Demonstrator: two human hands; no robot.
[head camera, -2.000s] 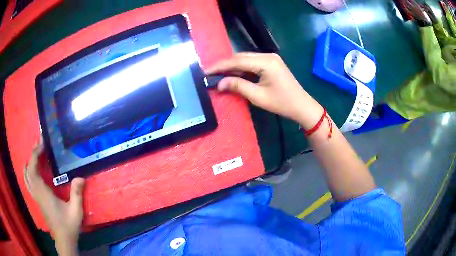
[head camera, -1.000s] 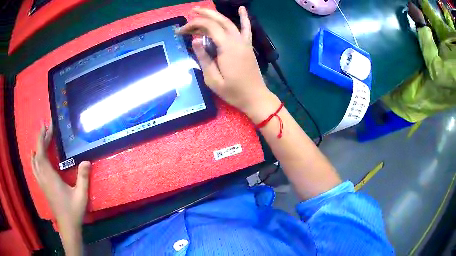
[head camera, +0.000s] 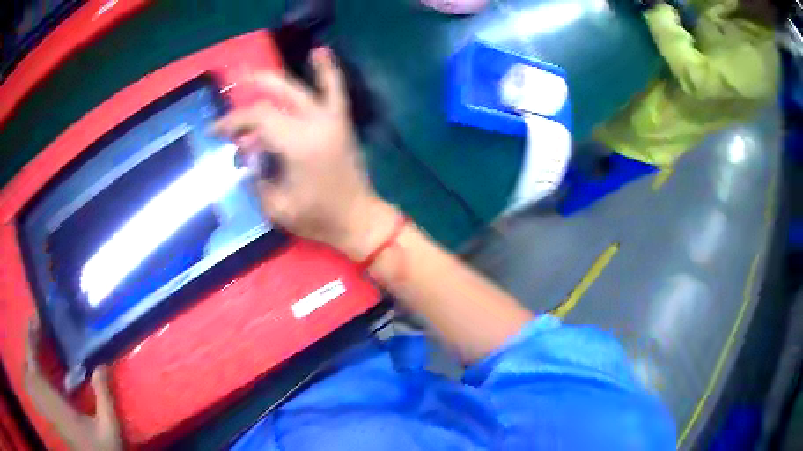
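The tablet (head camera: 141, 211) lies screen up on the red foam pad (head camera: 238, 343), its screen lit with a dark window and a bright glare. The frame is blurred. My right hand (head camera: 304, 163) is over the tablet's upper right corner, fingers curled around a small dark object (head camera: 264, 166), likely a USB plug; whether it touches the tablet cannot be told. My left hand (head camera: 75, 410) is at the tablet's lower left corner, thumb on the foam side and fingers along the left edge, partly cut off by the frame.
A blue bin (head camera: 480, 88) with a label roll (head camera: 533, 90) stands on the green mat (head camera: 423, 132); its strip hangs over the bench edge. A black object (head camera: 357, 92) lies behind my right hand. A person in yellow-green clothing (head camera: 696, 79) is at the upper right.
My right hand has moved from the tablet's right edge up to its upper right corner with the small dark object. The view has shifted, so everything sits further left.
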